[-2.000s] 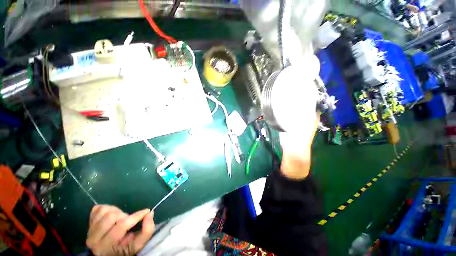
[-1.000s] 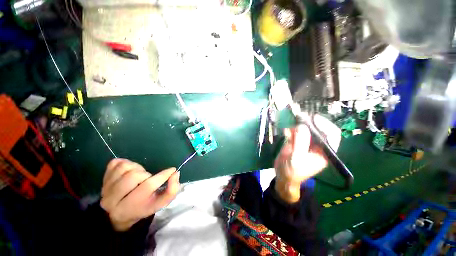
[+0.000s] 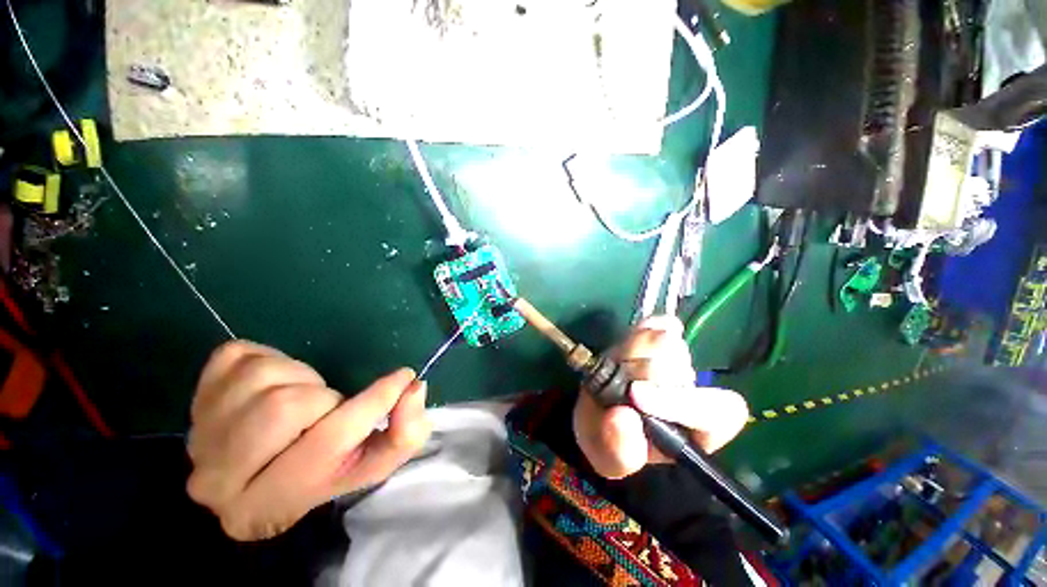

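The teal-green circuit board (image 3: 480, 294) lies on the dark green bench with a white cable (image 3: 432, 189) at its upper edge. My left hand (image 3: 301, 436) pinches the thin solder wire (image 3: 443, 351) between thumb and forefinger; the wire's end reaches the board's lower left edge. My right hand (image 3: 657, 399) holds the soldering iron (image 3: 555, 329) like a pen, black handle towards the lower right. Its tip is at the board's right side, over or touching dark chips; exact contact cannot be told.
The pale mat (image 3: 235, 75) lies behind the board. Tweezers (image 3: 657, 272) and green-handled cutters (image 3: 723, 300) lie to the right, near a looped white cable. Small yellow parts (image 3: 37, 188) are at the left. A blue rack (image 3: 918, 505) stands lower right.
My right hand has come from the upper right, and the soldering iron it holds is now at the board. My left hand still holds the wire at the board. The view has moved closer.
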